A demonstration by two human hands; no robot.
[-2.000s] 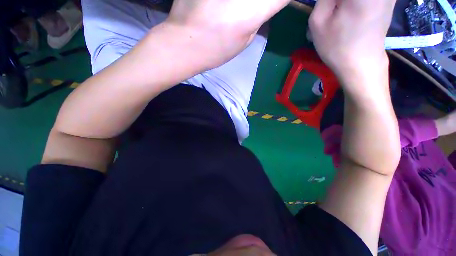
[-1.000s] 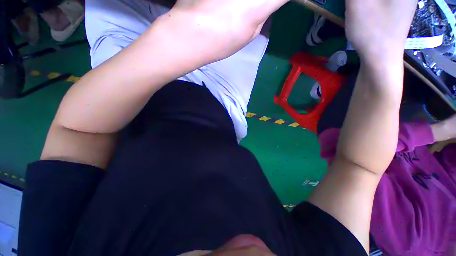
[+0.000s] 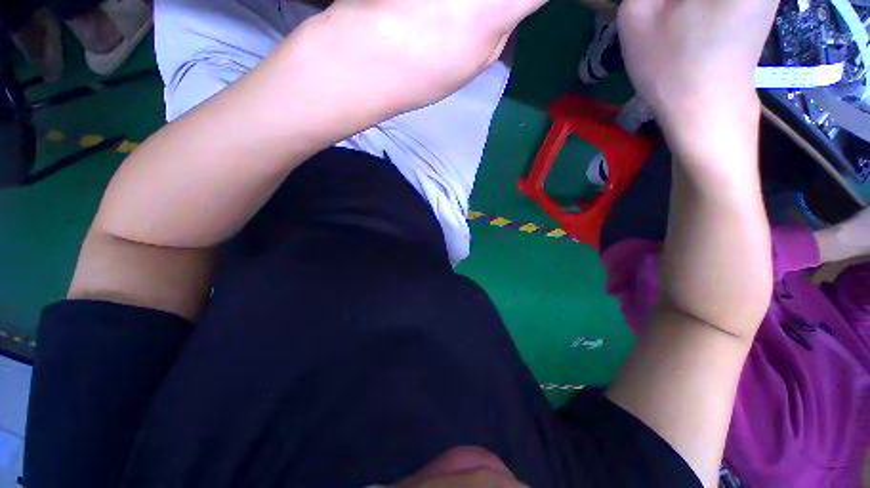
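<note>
My left hand (image 3: 477,29) is at the top edge, cut off by it; its fingers are out of the picture. My right hand (image 3: 692,52) is at the upper right, seen from the wrist side; its fingertips are hidden or cut off, so I cannot tell what it holds. A white flat ribbon cable (image 3: 801,76) sticks out just right of my right wrist, over the bench edge. Dark circuit boards (image 3: 806,33) with more curling white strips lie in a heap at the top right corner.
A red plastic stool (image 3: 611,152) stands on the green floor (image 3: 520,295) between my arms. A person in a purple top (image 3: 792,381) is close on the right, by the bench edge (image 3: 811,143). Another person's shoe (image 3: 116,38) shows at the upper left.
My right hand moved right, then back left towards the middle. The view has shifted slightly. My left arm has hardly moved.
</note>
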